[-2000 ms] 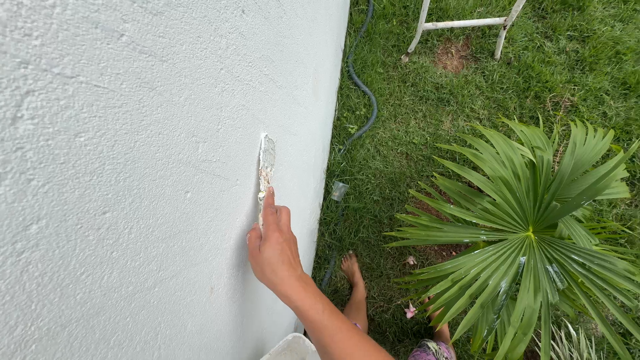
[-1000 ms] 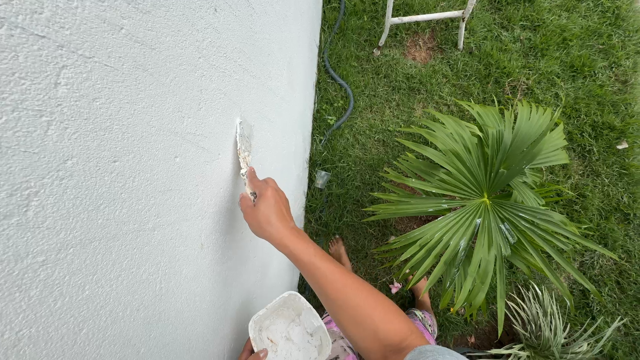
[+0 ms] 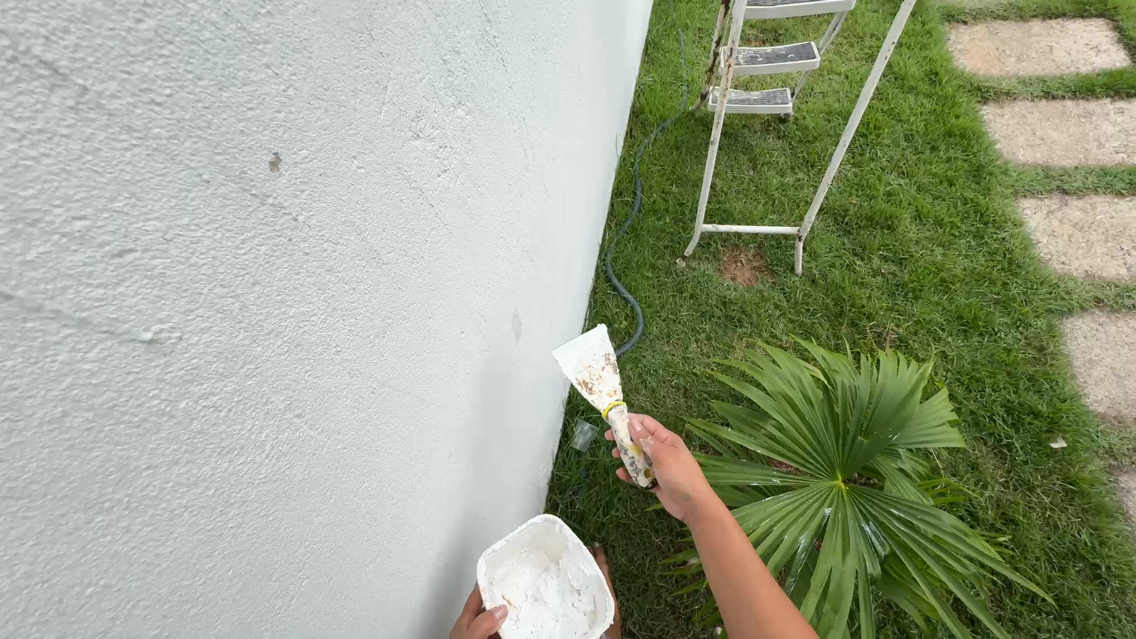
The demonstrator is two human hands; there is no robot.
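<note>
My right hand grips the handle of a putty knife, its blade coated with white filler and rust spots, pointing up and left. The blade is held out from the white textured wall, with grass visible behind it. Low in the view, my left hand holds a white plastic tub by its left side. White paste lies inside the tub. A small chipped spot shows high on the wall, and a faint smooth patch lies left of the blade.
A fan-leaved palm grows to the right of my right arm. A white metal stepladder stands on the grass beyond. A dark hose runs along the wall's foot. Paving slabs lie at the right. Part of a foot shows beside the tub.
My right hand has drawn the putty knife away from the wall, where its blade was against the surface. The tub has come further into view, and the view now takes in more of the stepladder.
</note>
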